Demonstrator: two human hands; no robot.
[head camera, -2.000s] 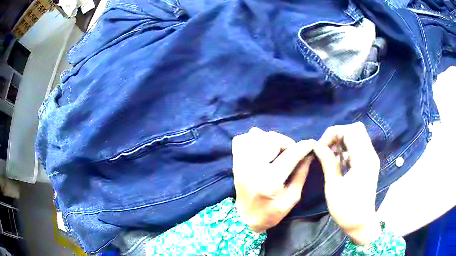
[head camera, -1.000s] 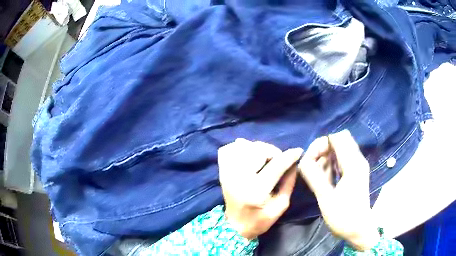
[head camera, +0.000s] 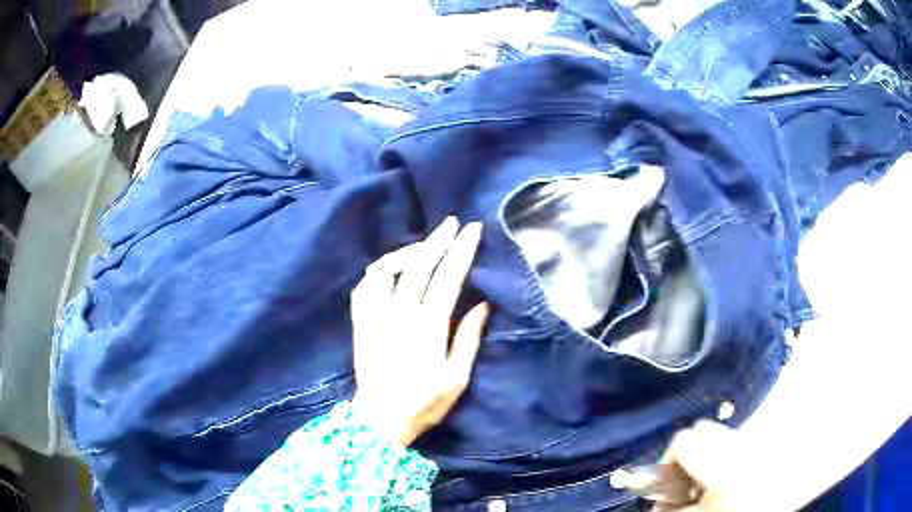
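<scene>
A dark blue denim jacket (head camera: 270, 280) lies outside up in front of me. Its round, stitched opening (head camera: 610, 270) shows the pale inside. A dark band with metal buttons (head camera: 497, 505) runs along the lower edge. My left hand (head camera: 410, 340) lies palm down on the jacket, left of the opening, fingers apart. My right hand (head camera: 690, 470) is at the button band at the lower right, blurred. Its fingers are bent beside a button; whether they grip the band or a tool cannot be told.
More blue denim garments (head camera: 820, 130) are heaped at the upper right. The white table top (head camera: 300, 45) shows at the upper left and right. A translucent bin (head camera: 50, 290), a brown box (head camera: 40, 105) and a crumpled white piece (head camera: 115, 105) are at the left. Blue shows at the lower right corner.
My hands were close together on the dark cloth and have parted. The left moved left and flattened; the right moved down to the button band. The opening sits lower and appears wider.
</scene>
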